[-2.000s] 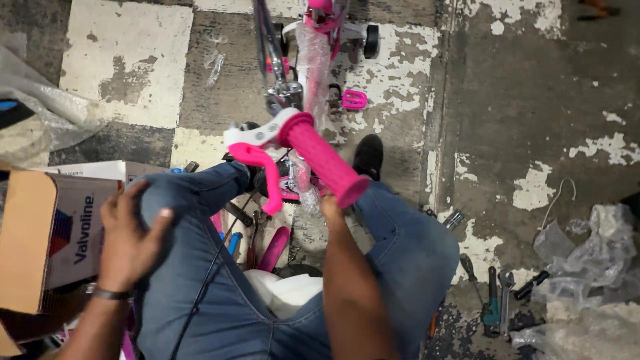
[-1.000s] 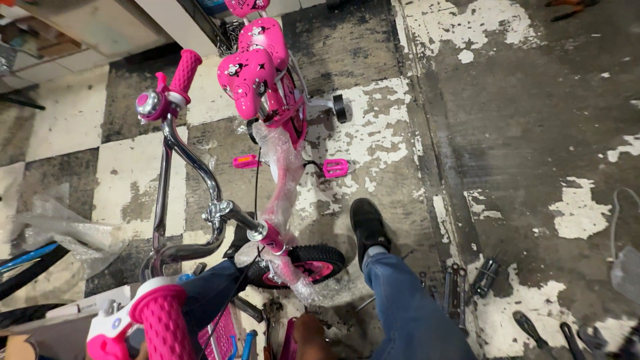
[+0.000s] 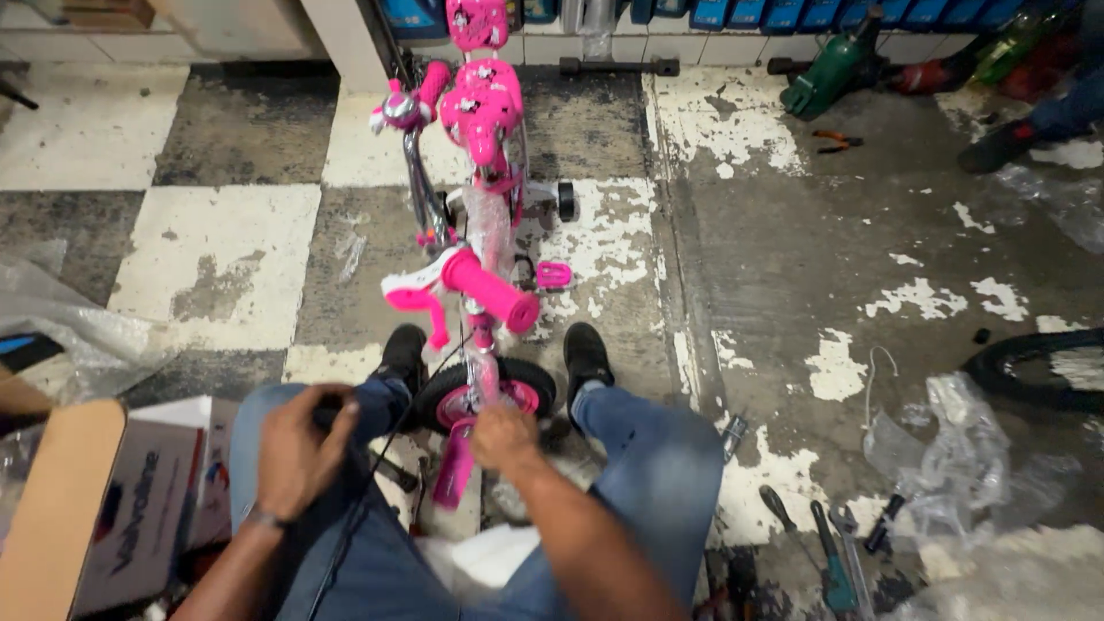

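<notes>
A pink child's bicycle stands between my legs, its padded saddle [image 3: 483, 108] at the top of the view. Its chrome handlebar [image 3: 421, 177] is turned lengthwise, with a pink grip [image 3: 492, 289] and a pink brake lever [image 3: 423, 306] nearest me. My right hand [image 3: 504, 435] is at the plastic-wrapped fork, by the front wheel [image 3: 526, 392]; its fingers are blurred, and whether they close on anything is unclear. Just below the wheel is a pink fender [image 3: 454, 466]. My left hand [image 3: 306, 444] rests over my left knee, fingers curled apart, holding nothing visible. A black cable [image 3: 366, 483] runs beside it.
An open cardboard box [image 3: 60, 509] and a Valvoline box [image 3: 142, 509] are at the left. On the right floor lie a screwdriver [image 3: 778, 509], a wrench [image 3: 849, 543], pliers [image 3: 837, 141] and clear plastic wrap [image 3: 957, 457]. A green bottle jack [image 3: 832, 73] stands farther back.
The handlebar has swung from the left side to over the bicycle's middle since one second ago. Both my hands are now in full view. The view has shifted.
</notes>
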